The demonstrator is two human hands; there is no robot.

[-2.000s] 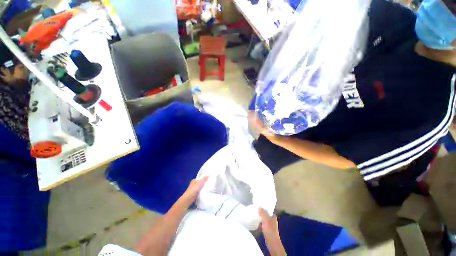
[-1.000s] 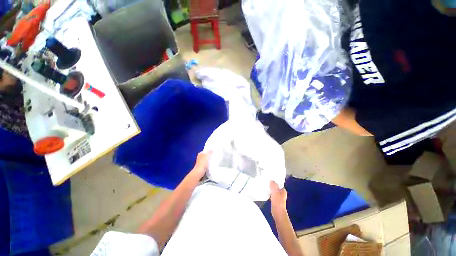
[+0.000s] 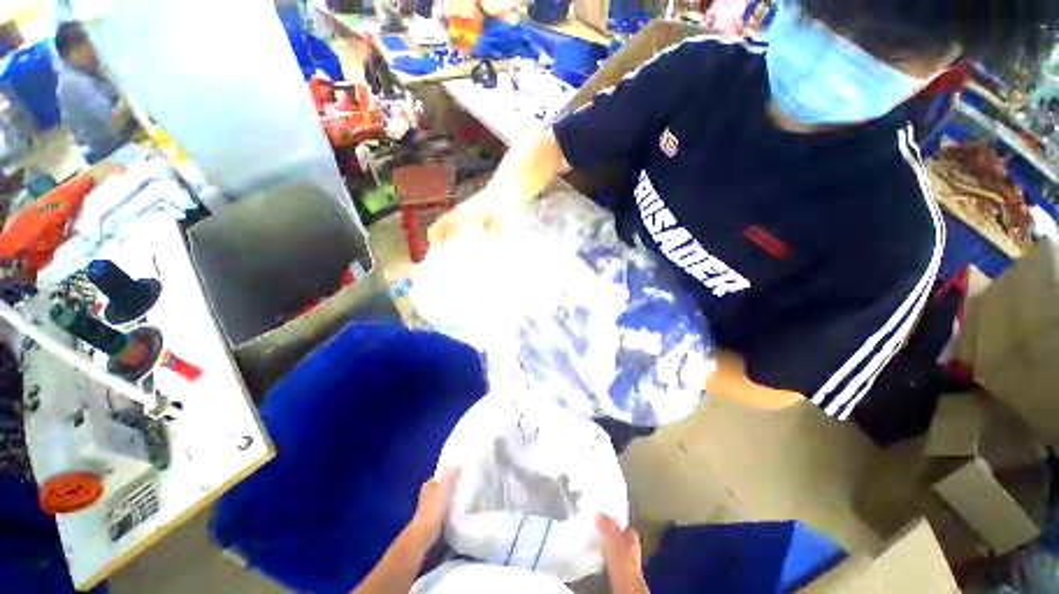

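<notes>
A white sack [image 3: 540,447] with thin blue lines stands with its mouth open at the bottom centre. My left hand [image 3: 437,501] grips its left rim and my right hand [image 3: 619,543] grips its right rim. The fingers inside or behind the rim are partly hidden. A clear plastic bag [image 3: 604,319] with blue and white contents lies tilted just above and behind the sack, held by a co-worker with both hands. Its left end is overexposed, so its mouth is hard to make out.
A co-worker in a dark shirt [image 3: 766,221] stands ahead to the right. A blue bin [image 3: 360,453] is left of the sack, a grey bin [image 3: 279,250] behind it. A white machine table [image 3: 209,464] with thread cones is at the left. Cardboard boxes [image 3: 987,505] are at the right.
The clear bag has moved left and down from upright to tilted, close to the sack. The co-worker's other hand now shows on it. My hands still hold the sack, now lower in view.
</notes>
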